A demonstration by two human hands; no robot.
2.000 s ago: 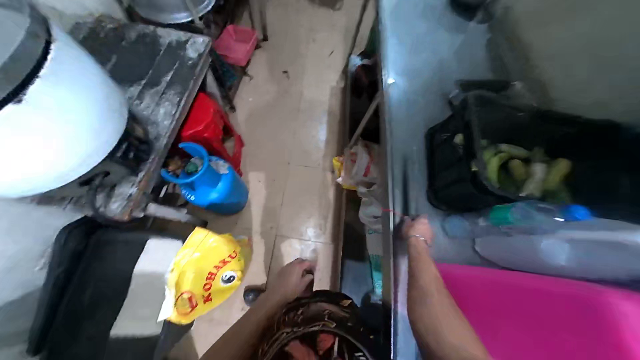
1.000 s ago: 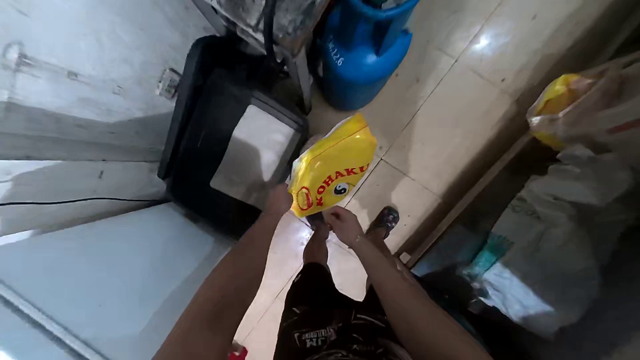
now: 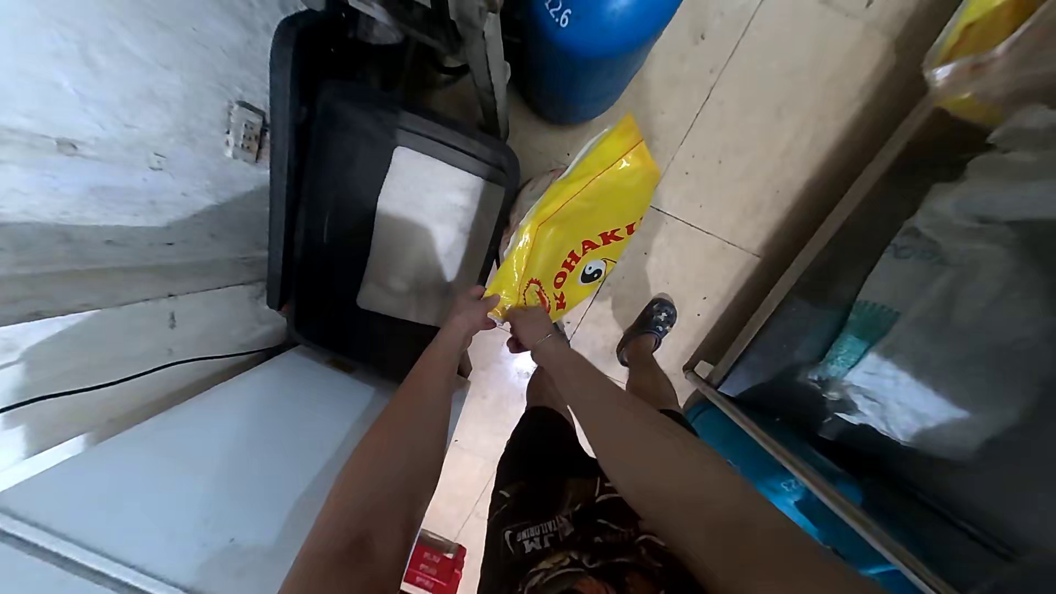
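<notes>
A yellow plastic sack (image 3: 590, 223) with red lettering and a round black-and-white emblem stands beside a black plastic bin. My left hand (image 3: 473, 313) grips the sack's near corner, and my right hand (image 3: 532, 327) holds its near edge just to the right. Both hands' fingers are closed on the plastic and partly hidden by it. Left of the sack, the black plastic bin (image 3: 338, 223) has a pale flat sheet or surface (image 3: 421, 239) within its rim; which of the two cannot be told.
A blue gas cylinder (image 3: 577, 58) stands beyond the sack. At right is a shelf edge (image 3: 825, 223) with plastic bags (image 3: 932, 289) behind it. A white panel (image 3: 214, 470) lies at lower left, a red box (image 3: 435, 563) at the bottom. My shod foot (image 3: 652, 322) is on the tiled floor.
The view has swung far toward the bin and sack. Two seconds ago my right hand was at the counter's edge; now both hands hold the yellow sack, as they did one second ago.
</notes>
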